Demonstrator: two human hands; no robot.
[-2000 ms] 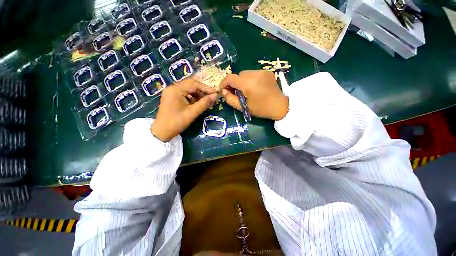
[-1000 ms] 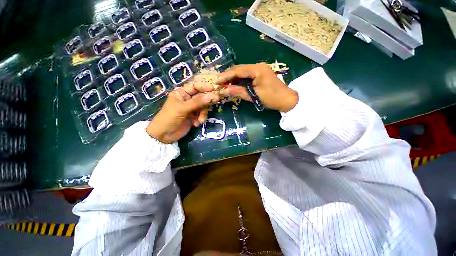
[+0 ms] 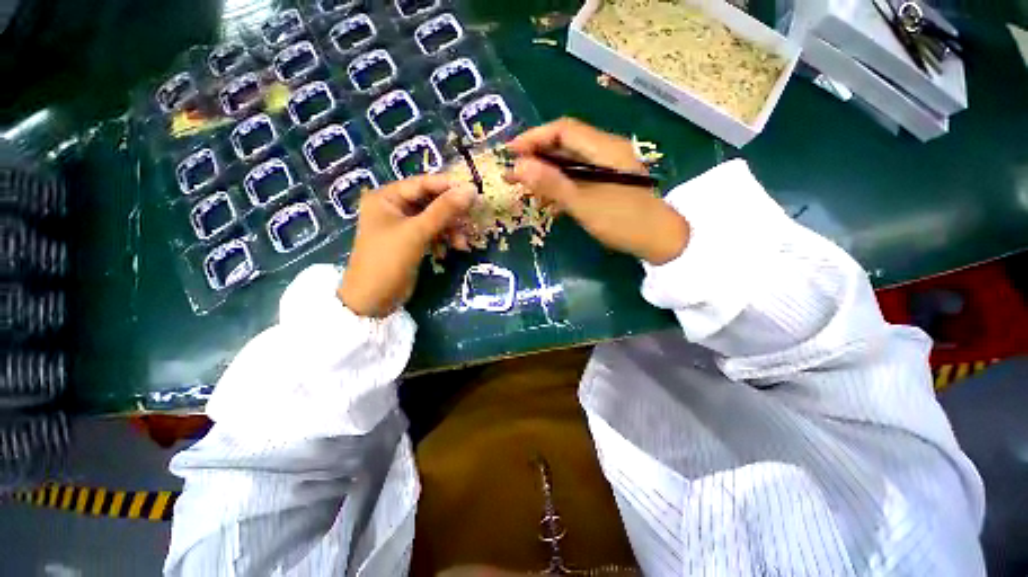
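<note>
My left hand (image 3: 391, 239) is over the near edge of the heap of small cream parts (image 3: 496, 194), thumb and forefinger pinched together; a small dark piece shows at its fingertips. My right hand (image 3: 605, 194) is right of the heap and holds the dark, slim tweezers (image 3: 603, 172), which lie almost level across the fingers. A single housing (image 3: 488, 287) with a silvery-white rim lies on the green bench below the heap. The clear blister tray (image 3: 250, 203) to the left holds rows of similar housings. What exactly the left fingertips grip is too small to tell.
A white box (image 3: 657, 92) of cream bits stands behind my right hand. Flat white boxes (image 3: 891, 70) with dark metal hand tools (image 3: 919, 34) on top are at the upper right. Dark ridged stacked trays (image 3: 32, 310) stand at the far left. The bench edge (image 3: 541, 345) runs before me.
My hands have moved apart from each other, uncovering more of the heap. The tweezers have swung from a steep angle to almost level. The lone housing stays below the hands.
</note>
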